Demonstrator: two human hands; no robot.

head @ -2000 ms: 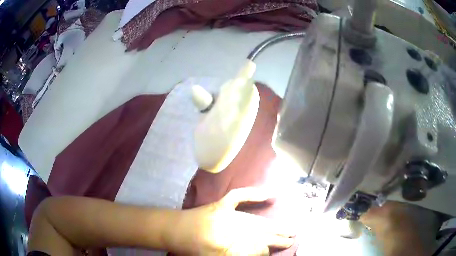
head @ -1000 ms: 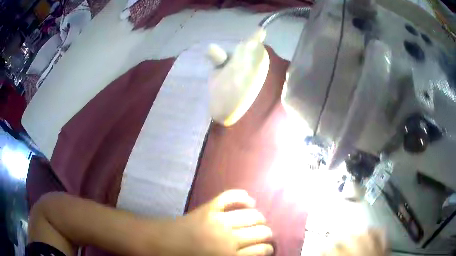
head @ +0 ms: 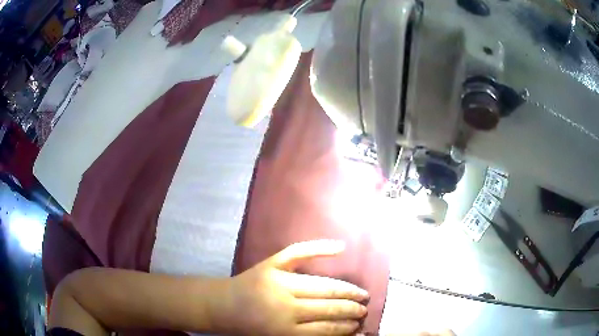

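Note:
A maroon cloth panel (head: 289, 190) with a white strip of interfacing (head: 203, 190) lies on the pale table. My left hand (head: 305, 295) rests flat on the panel near its right edge, fingers slightly apart, holding nothing. The sewing machine head (head: 433, 85) stands at the right. Its needle area, at the panel's edge, is lost in glare. Only a sliver of my right hand (head: 437, 333) shows at the bottom edge, so its state cannot be told.
A cream lamp (head: 263, 75) hangs over the panel. Thread snips (head: 529, 252), a white marked strip (head: 486, 205) and a dark tool (head: 559, 202) lie right of the needle. More maroon and flecked pieces (head: 190, 20) lie at the far side.
The view has shifted toward the right and down. My right hand, blurred under the machine a second ago, has dropped almost out of the picture. My left hand stays on the panel, its thumb further out.

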